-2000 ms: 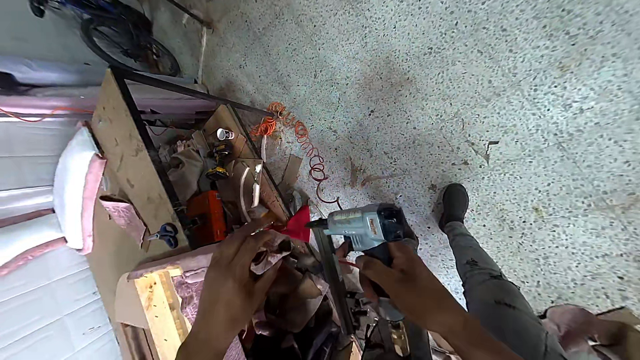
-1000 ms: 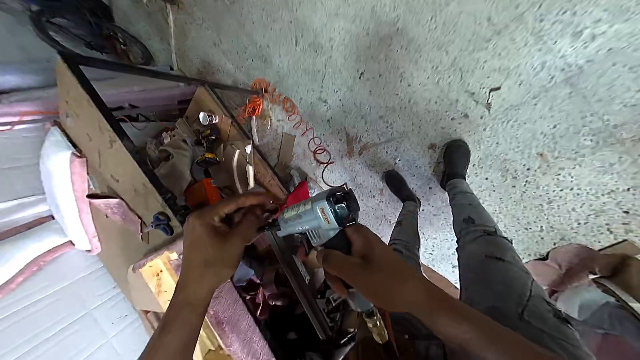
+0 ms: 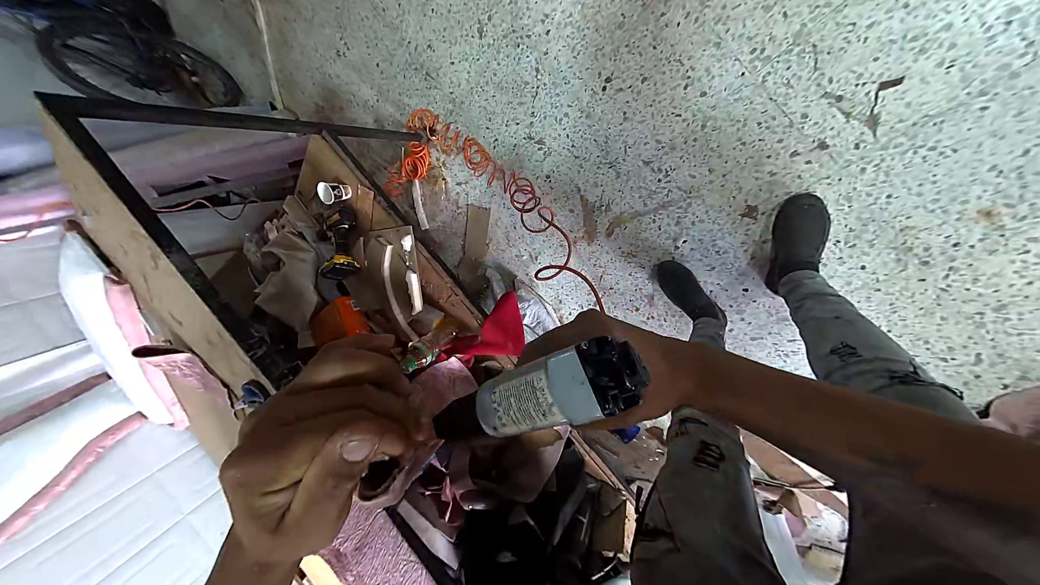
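My right hand (image 3: 593, 357) grips a grey and black pneumatic staple gun (image 3: 536, 394), whose black nose points left. With its fingers closed, my left hand (image 3: 333, 447) pinches a fold of pink fabric (image 3: 398, 479) right at that nose. The gun's handle and trigger are hidden behind its body and my right hand. Just beyond the gun lies a piece of red cloth (image 3: 497, 329), beside a clear plastic bottle (image 3: 426, 348). Pink velvety upholstery (image 3: 378, 548) shows below my left hand.
A black-edged wooden frame (image 3: 162, 236) stands at left. On its shelf are a yellow and black cordless drill (image 3: 341, 244), a paper cup (image 3: 333, 192) and an orange container (image 3: 340, 319). A coiled orange air hose (image 3: 487, 162) crosses the speckled floor. White cushions (image 3: 106, 325) lie at far left.
Both hands, with the staple gun, appear larger and nearer the camera. The gun's nose now meets the fabric fold in my left hand. The view has shifted.
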